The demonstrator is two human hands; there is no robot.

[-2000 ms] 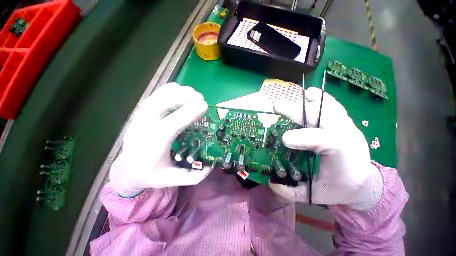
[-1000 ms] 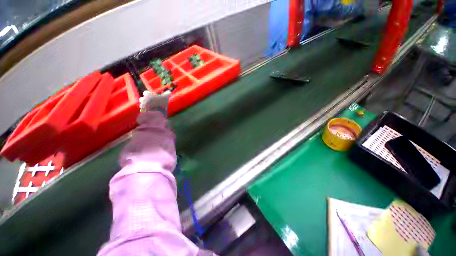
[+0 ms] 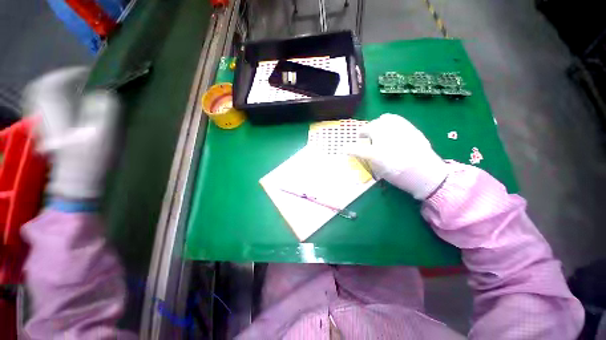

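My left hand (image 3: 73, 136), gloved in white and motion-blurred, is over the conveyor belt by the red bin, fingers apart with nothing visible in it. My right hand (image 3: 395, 153), also gloved, rests on the label sheet (image 3: 332, 136) with its fingers close together; whether it grips something is hidden. The sheet has rows of red marks and lies with yellow paper over a white record sheet (image 3: 299, 216). A thin pen (image 3: 319, 202) lies on the record sheet. A green circuit board panel (image 3: 424, 84) lies at the mat's back right.
A black tray (image 3: 302, 111) holds a phone (image 3: 304, 78) on label sheets. A yellow tape roll (image 3: 224, 106) stands beside it. Small sticker scraps (image 3: 475, 156) lie at right. The belt (image 3: 143, 126) runs along the mat's left, carrying a dark board (image 3: 129, 78). A red bin (image 3: 16, 179) is far left.
The view has swung back over the mat. The panel held in both hands two seconds before is no longer held. My left hand has moved away from the compartmented red bin; my right hand is on the label sheet.
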